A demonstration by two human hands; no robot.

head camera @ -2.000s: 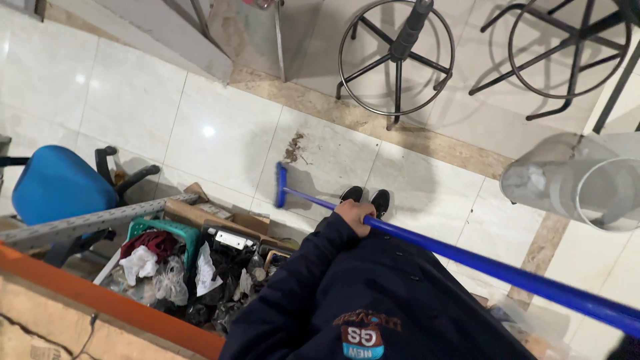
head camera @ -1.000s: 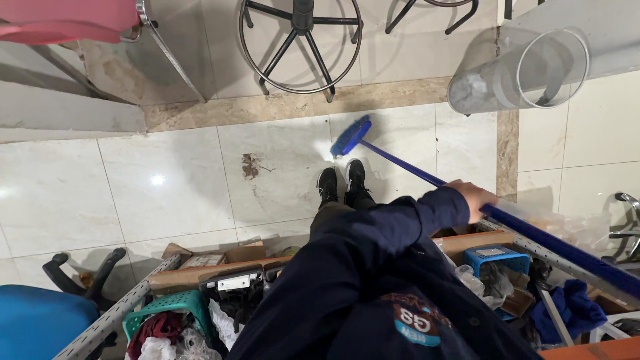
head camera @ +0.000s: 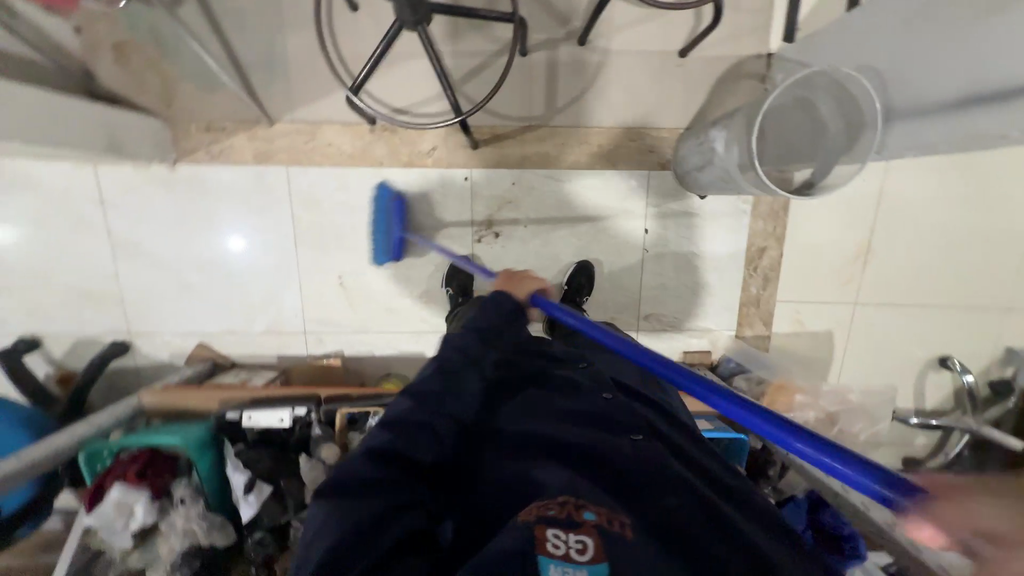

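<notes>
A broom with a blue brush head [head camera: 388,224] and a long blue handle [head camera: 688,380] crosses the view from upper left to lower right. My left hand [head camera: 522,286] is closed around the handle just above my shoes. At the lower right, my right hand [head camera: 964,520], blurred, is at the handle's thick end. The bristles are over the white tiles, left of my black shoes [head camera: 458,284]; contact with the floor cannot be told. Small dark dirt marks [head camera: 488,234] lie on the tile between the brush head and the handle's right side, in front of my feet.
A round-based stool [head camera: 416,16] stands ahead, with another at its right. A translucent grey bin [head camera: 720,152] is at the upper right. Behind my feet are a shelf with a green basket [head camera: 204,456] holding cloth and bags, and a blue container [head camera: 728,444]. Chair legs [head camera: 952,416] stand at right.
The brush head has gone from in front of my shoes to their left, and my left hand has moved left with the handle. My right hand has come into view at the lower right.
</notes>
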